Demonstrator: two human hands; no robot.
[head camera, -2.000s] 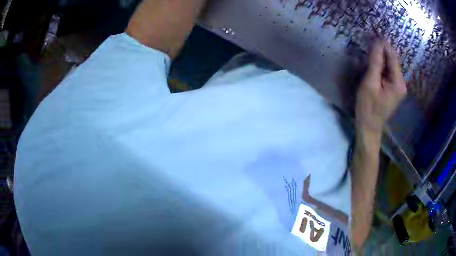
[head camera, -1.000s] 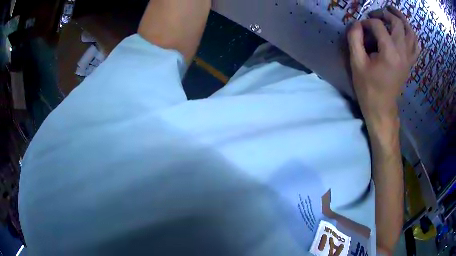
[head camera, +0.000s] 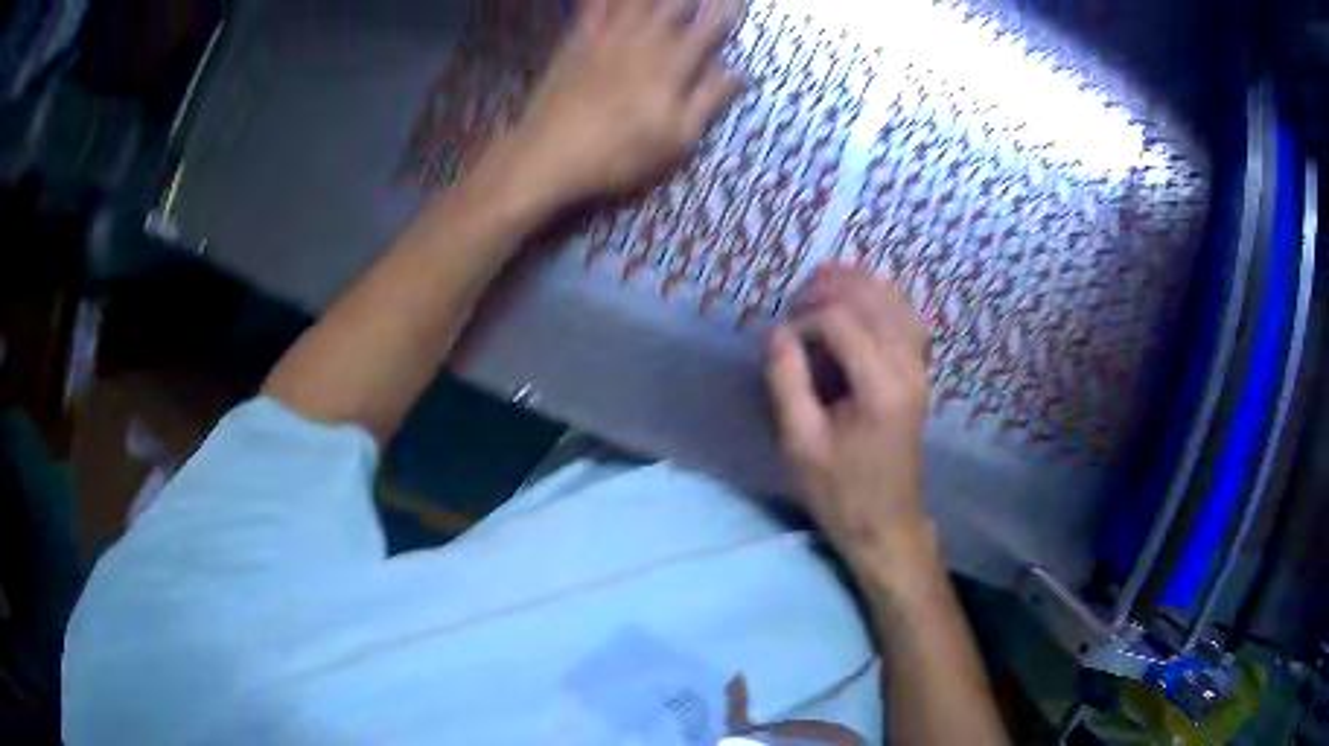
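Two patterned sheets with rows of small coppery hook-shaped parts lie on the perforated plate (head camera: 627, 357), the left sheet (head camera: 729, 204) and the right sheet (head camera: 1020, 277), with a narrow pale strip between them. My left hand (head camera: 634, 110) lies over the left sheet, fingers spread and slightly blurred, its fingertips near the top edge of the picture. My right hand (head camera: 860, 394) is palm down at the near end of the pale strip, fingers curled and thumb apart. Whether its fingertips pinch a sheet edge is hidden.
A blue roller (head camera: 1239, 423) with thin metal rollers (head camera: 1188, 452) beside it runs along the right side. Blue fittings (head camera: 1184, 678) and a yellow bag or cloth (head camera: 1224, 714) are at the lower right. Strong glare covers the plate's upper right. My light blue shirt fills the lower left.
The view has shifted to show more of the plate and the roller. My left hand, out of the picture before, is now over the left sheet. My right hand is still at the sheets, fingers curled.
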